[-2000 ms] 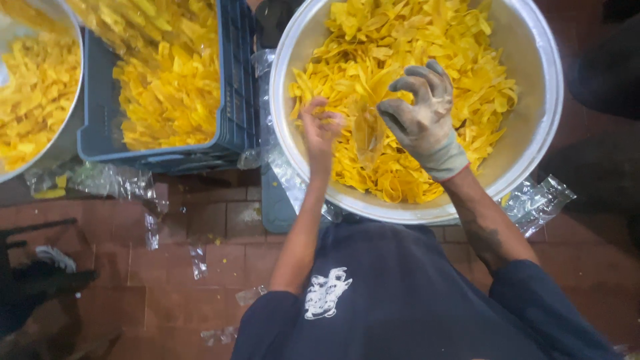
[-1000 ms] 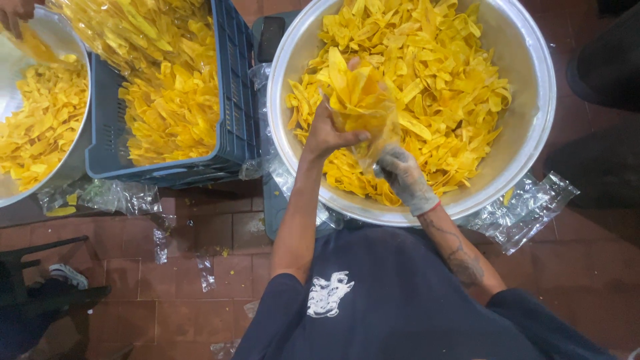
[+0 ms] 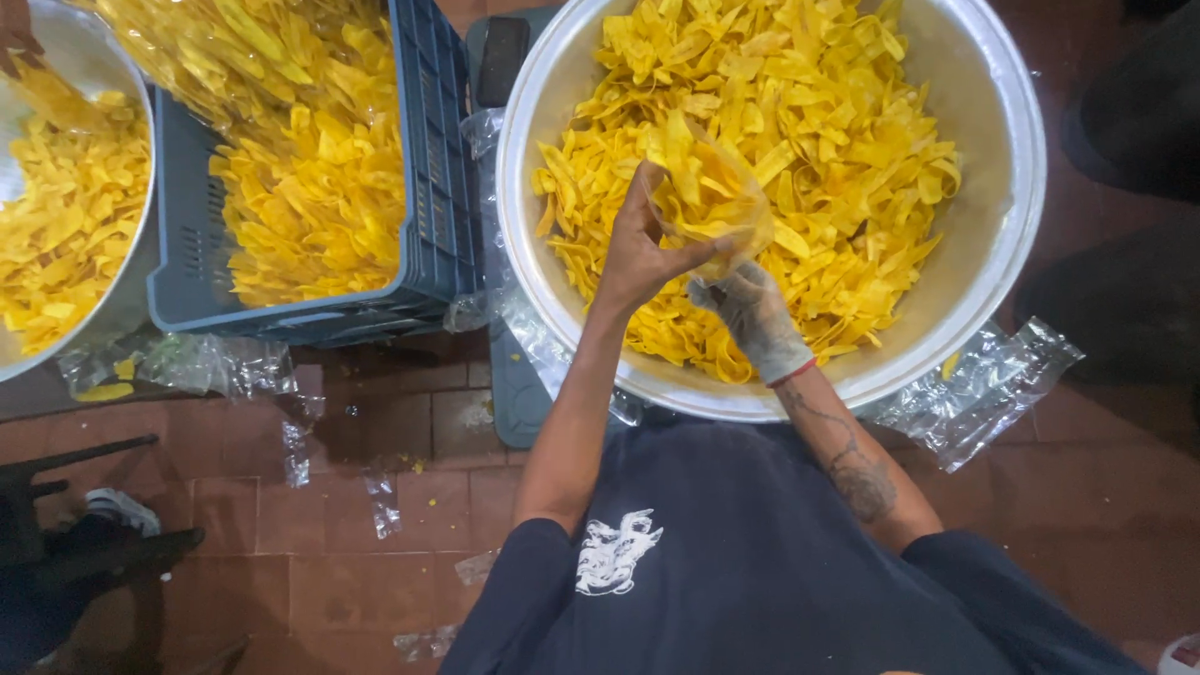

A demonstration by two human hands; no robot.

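My bare left hand (image 3: 647, 248) grips a clear plastic bag (image 3: 717, 202) that holds yellow fried chips, probably plantain strips. The bag is tilted above a large round metal basin (image 3: 1008, 150) heaped with loose yellow chips (image 3: 844, 178). My right hand (image 3: 750, 305), in a pale glove with a red cuff edge, is at the lower end of the bag, its fingers bent. Whether those fingers pinch the plastic is not plain, as the fingertips are partly hidden.
Left of the basin stands a blue-grey plastic crate (image 3: 281, 314) with bagged chips. Beyond it is another metal basin (image 3: 141, 234) of chips, with a person's hand (image 3: 19, 37) over it. Empty plastic bags (image 3: 994, 384) lie beside the large basin. A dark phone-like object (image 3: 503, 61) rests near the crate.
Two seconds ago my hands were apart over the basin; one second ago they came together at the bag, now fuller with chips. The bag has since lowered slightly.
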